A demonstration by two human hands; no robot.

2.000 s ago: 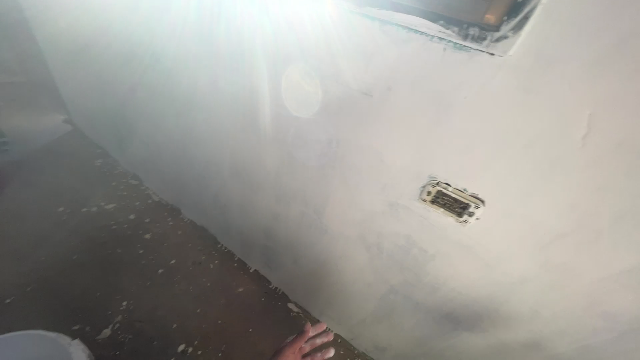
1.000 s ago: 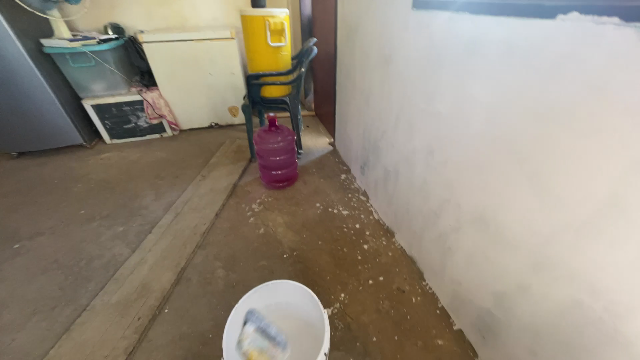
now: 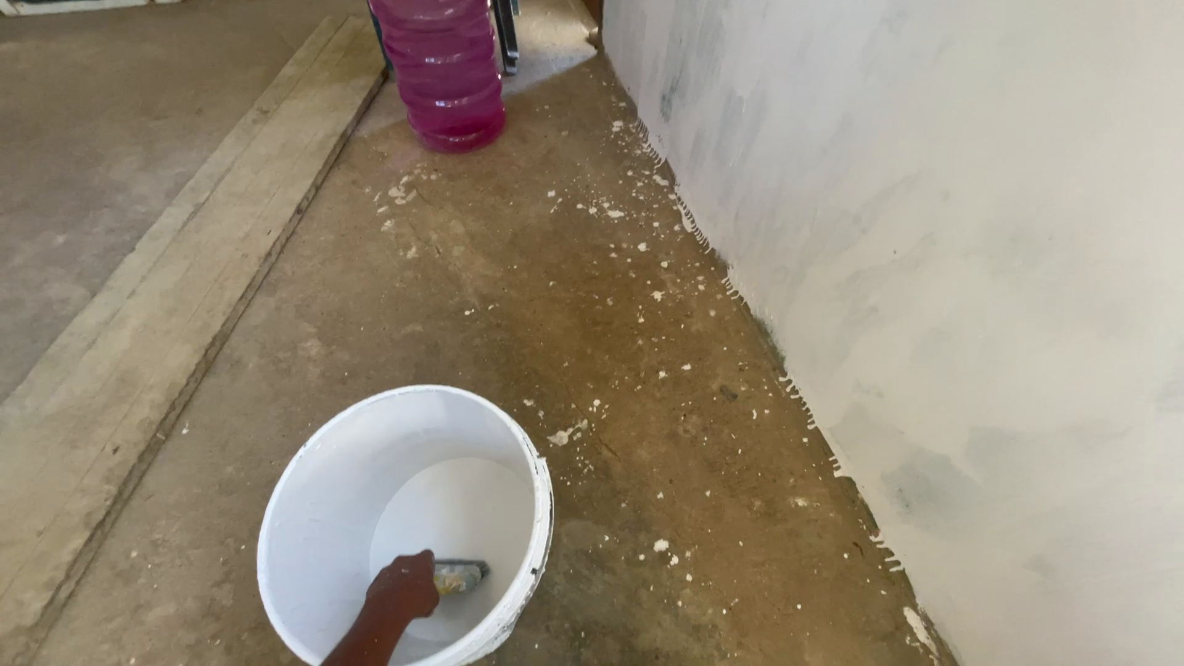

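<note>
In the head view, my left hand (image 3: 404, 585) reaches down into a white plastic bucket (image 3: 310, 490) from the lower edge. Its fingers are closed around a paintbrush (image 3: 460, 575), whose paint-smeared body points right inside the bucket. White paint (image 3: 458, 504) covers the bucket's bottom. The brush is above or touching the paint; which of the two, I cannot tell. My right hand is out of view.
The painted wall (image 3: 999, 277) runs along the right, with grey patches showing. White spatters mark the concrete floor (image 3: 684, 444). A pink water jug (image 3: 444, 79) stands ahead, near a dark chair leg (image 3: 506, 37). A long board-like strip (image 3: 176, 259) crosses the left.
My left hand has come into the bucket and closed on the brush, which lay in there one second ago. The view has swung from the wall to the floor and bucket.
</note>
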